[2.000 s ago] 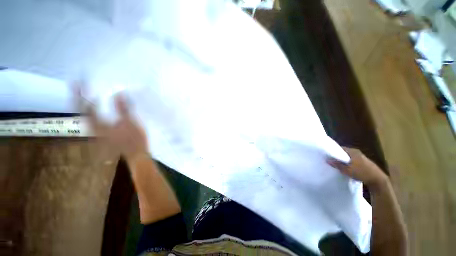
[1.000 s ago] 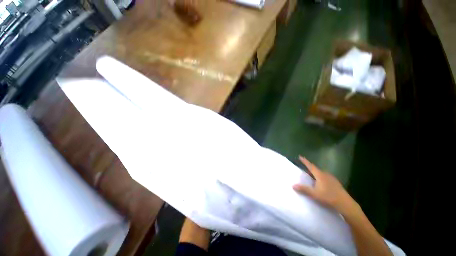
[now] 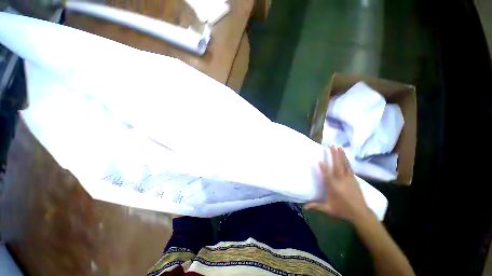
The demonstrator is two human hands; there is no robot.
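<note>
A big white sheet (image 3: 162, 118) stretches from the upper left to the lower right in front of me, above the brown table (image 3: 48, 188). Fine printed lines show on its lower part. My right hand (image 3: 339, 188) lies on the sheet's right end with fingers spread; its thumb is near the lower edge. Whether it grips the sheet is unclear. My left hand is not visible; the sheet may hide it.
An open cardboard box (image 3: 408, 135) with crumpled white paper (image 3: 364, 118) stands on the green floor at the right. A white roll (image 3: 140, 22) and white scraps (image 3: 210, 8) lie on the table at the top. Another white object shows at the lower left edge.
The view has shifted, and the box appears nearer and lower. The sheet now lies more across the view. My left forearm, seen below the sheet before, is out of sight.
</note>
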